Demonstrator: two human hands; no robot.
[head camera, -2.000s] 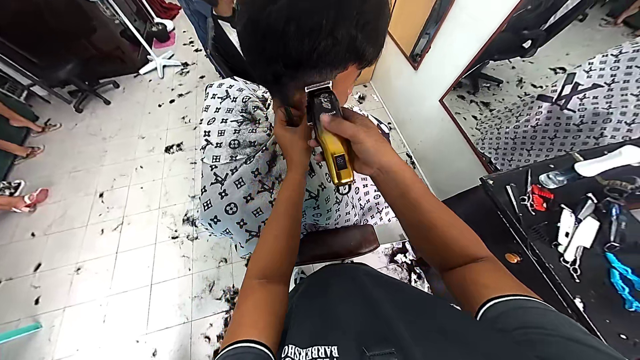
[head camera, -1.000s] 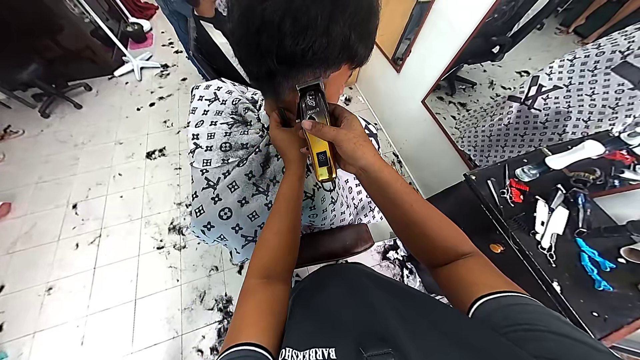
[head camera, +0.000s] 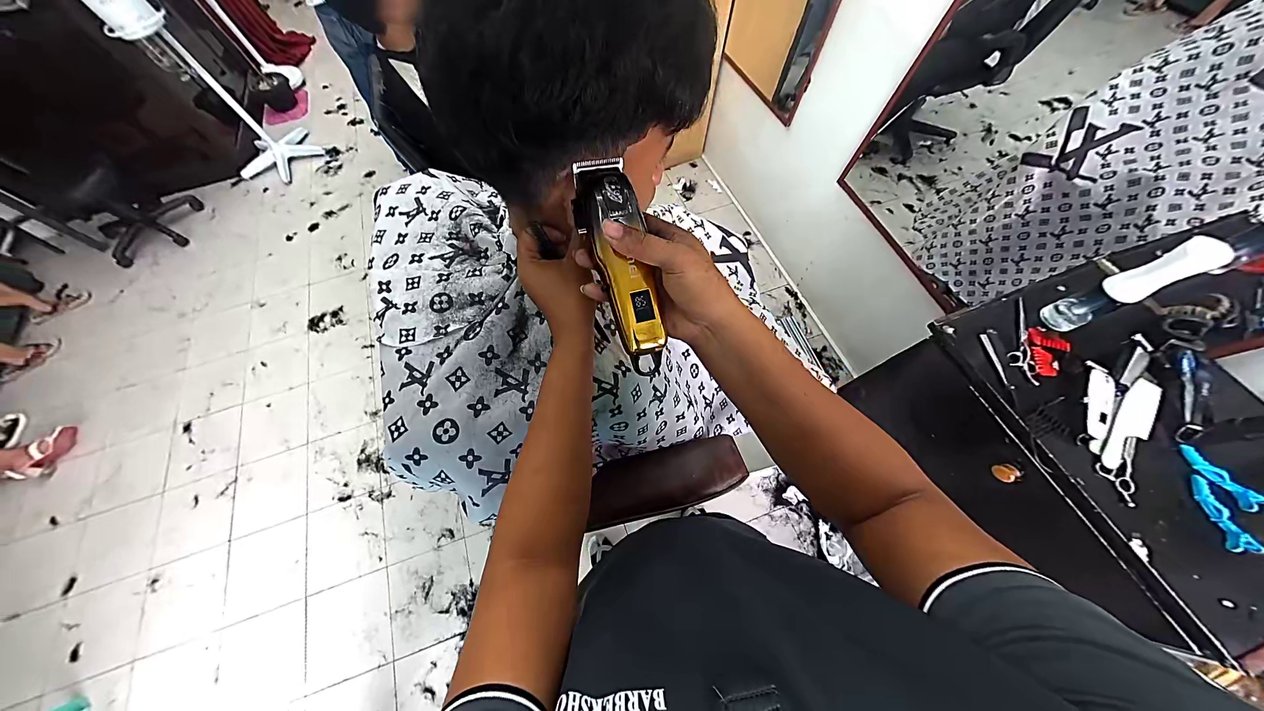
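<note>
A black and gold cordless hair clipper (head camera: 628, 267) is in my right hand (head camera: 681, 272), its metal blade up against the hair low on the seated person's head (head camera: 563, 89). My left hand (head camera: 558, 276) is just left of the clipper, fingers near its body and the person's neck. A small dark object (head camera: 544, 241) shows between the left fingers; its kind is hard to tell. Black hair covers the top of the head. A white cape (head camera: 444, 375) with a dark printed pattern drapes the person, with loose hair clippings on it.
The chair's brown armrest (head camera: 671, 481) lies below my forearms. On the right, a black counter (head camera: 997, 533) holds scissors (head camera: 1116, 479), a red clipper guard (head camera: 1047, 351), white-handled tools and blue clips. A mirror (head camera: 997, 197) is above. Clippings litter the tiled floor (head camera: 267, 474); a co-worker stands behind.
</note>
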